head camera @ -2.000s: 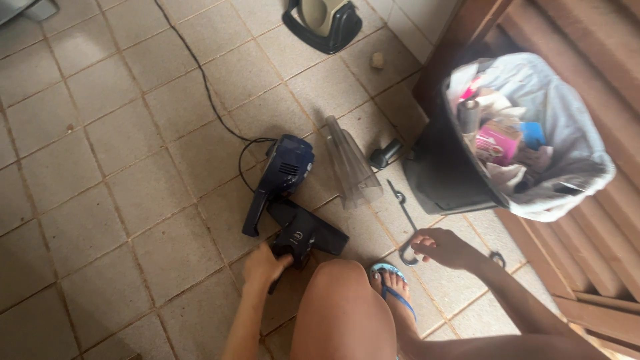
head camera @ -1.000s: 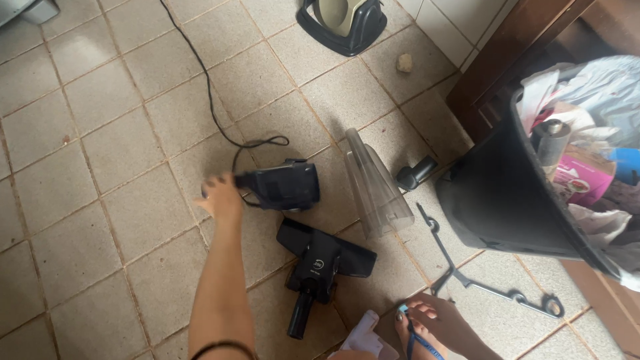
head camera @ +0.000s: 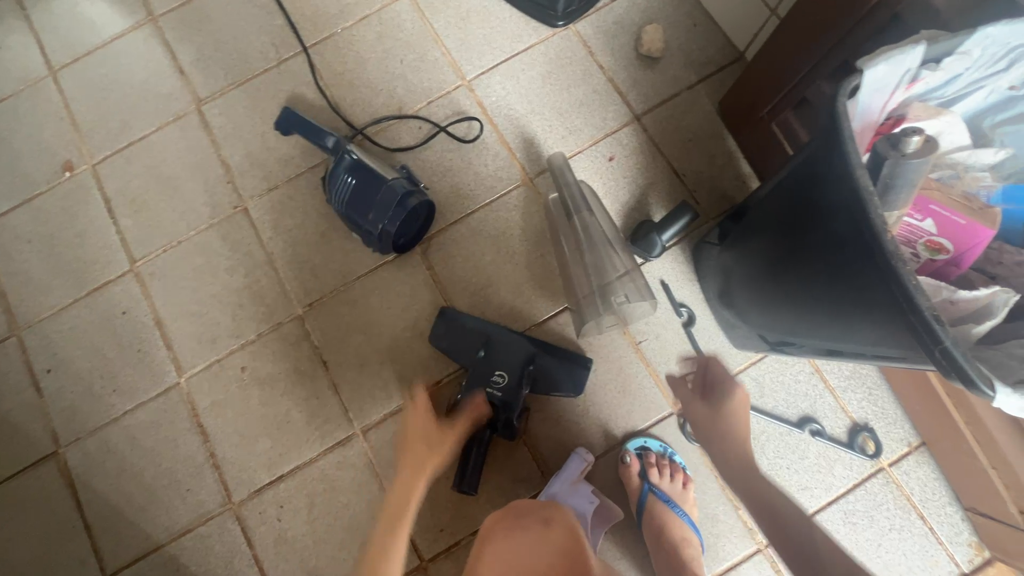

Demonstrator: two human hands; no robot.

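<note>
My left hand (head camera: pixel 440 432), blurred and with fingers apart, is at the neck of a black vacuum floor nozzle (head camera: pixel 512 356); whether it touches it is unclear. My right hand (head camera: pixel 712 404) has curled fingers over a thin grey hooked bar (head camera: pixel 780 420) on the floor; what it grips cannot be told. Up and left lies the dark blue handheld vacuum body (head camera: pixel 376 200), its round front uncovered, beside its black cord (head camera: pixel 416 132). A clear plastic vacuum dust cup (head camera: pixel 600 264) and a small black elbow attachment (head camera: pixel 664 230) lie right of centre.
A black bin (head camera: pixel 800 264) full of rubbish stands at the right against brown wooden slats. My foot in a blue flip-flop (head camera: pixel 656 456) is low centre, beside a pale lilac piece (head camera: pixel 580 496). A pale lump (head camera: pixel 650 40) lies near the top.
My left hand has left the vacuum body's handle and come down to the floor nozzle. The vacuum body now lies turned, its handle pointing up and left. My right hand has come back into view.
</note>
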